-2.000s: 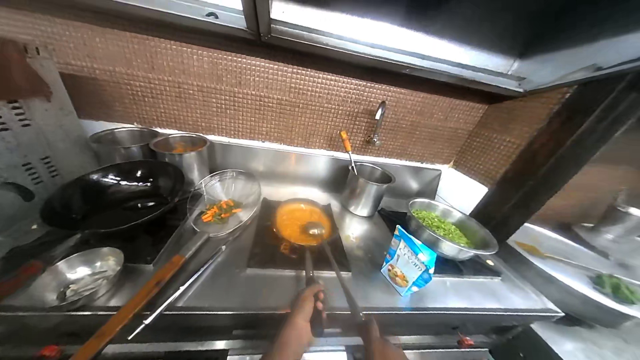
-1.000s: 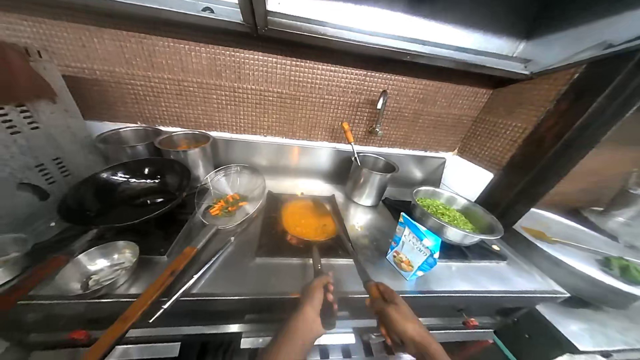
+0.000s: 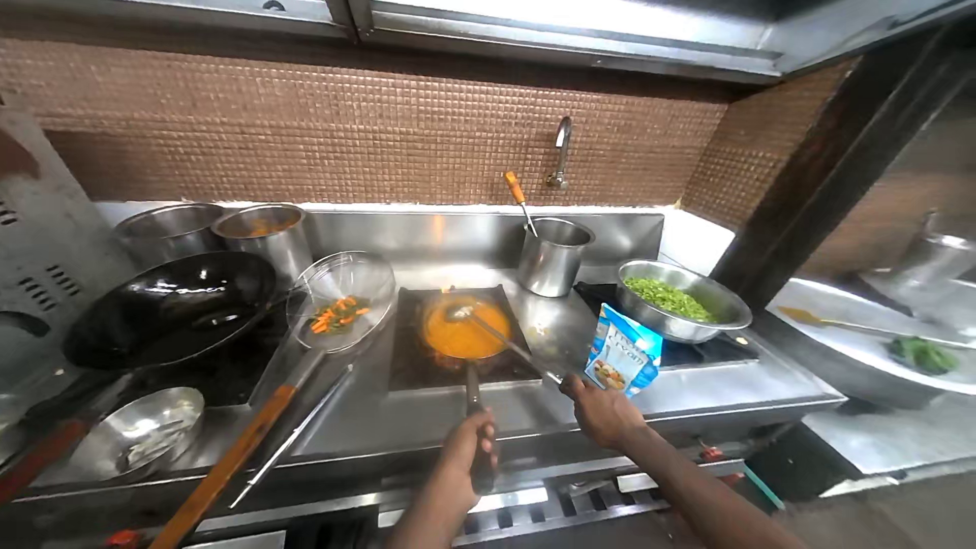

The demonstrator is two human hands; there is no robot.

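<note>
At the bottom centre, my left hand grips the handle of a frying pan that sits over a burner. Orange sauce fills the pan. My right hand is closed round the handle end of a long metal ladle, whose bowl lies in the sauce near the pan's far side. Just behind my right hand stands a blue and white cream packet. A wire-mesh strainer with cut carrot and green vegetables rests left of the pan, its wooden handle pointing towards me.
Left are a black wok, two steel pots and a steel bowl; a thin metal rod lies beside the strainer. Behind right stand a tall pot with an orange-handled utensil, a bowl of chopped greens and a tap.
Since a second ago my right hand has moved right and away from my left hand. The ladle now slants across the pan, its bowl at the far side of the sauce.
</note>
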